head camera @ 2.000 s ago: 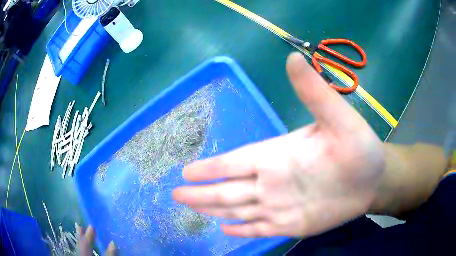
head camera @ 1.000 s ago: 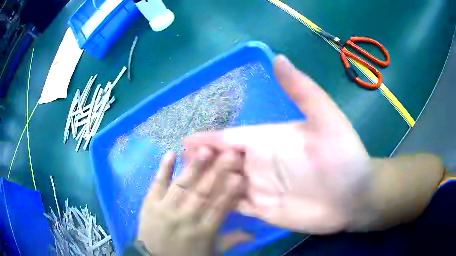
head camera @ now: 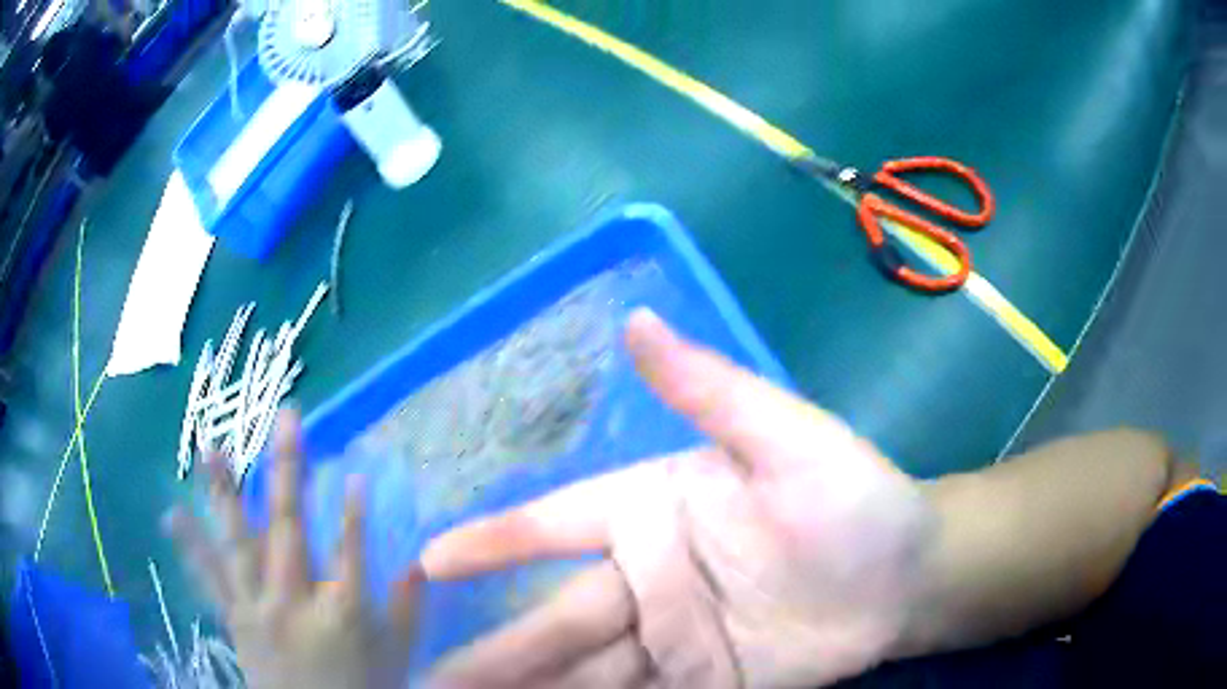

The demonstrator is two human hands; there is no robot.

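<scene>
A blue catch tray (head camera: pixel 518 249) lies on the green bench, with a layer of fine grey clippings (head camera: pixel 518 390) inside. My right hand (head camera: pixel 754 538) is bare and empty, palm up and fingers spread, over the tray's near right part. My left hand (head camera: pixel 303 579) is blurred and empty, fingers apart, over the tray's left edge, its lower part cut off by the frame. The orange-handled scissors (head camera: pixel 895 222) lie on the bench right of the tray, across the yellow tape, touched by neither hand.
Pale strips (head camera: pixel 242 390) lie left of the tray, with one more strip (head camera: pixel 339 256) beyond. Another strip pile (head camera: pixel 195 666) and a darker blue bin (head camera: pixel 74 633) are at lower left. A small blue bin (head camera: pixel 263 222), white fan (head camera: pixel 316 34) and white sheet (head camera: pixel 155 296) are at upper left.
My left hand came in over my right palm, then moved away to the left. My right hand has shifted lower in the view. The scissors remain on the bench.
</scene>
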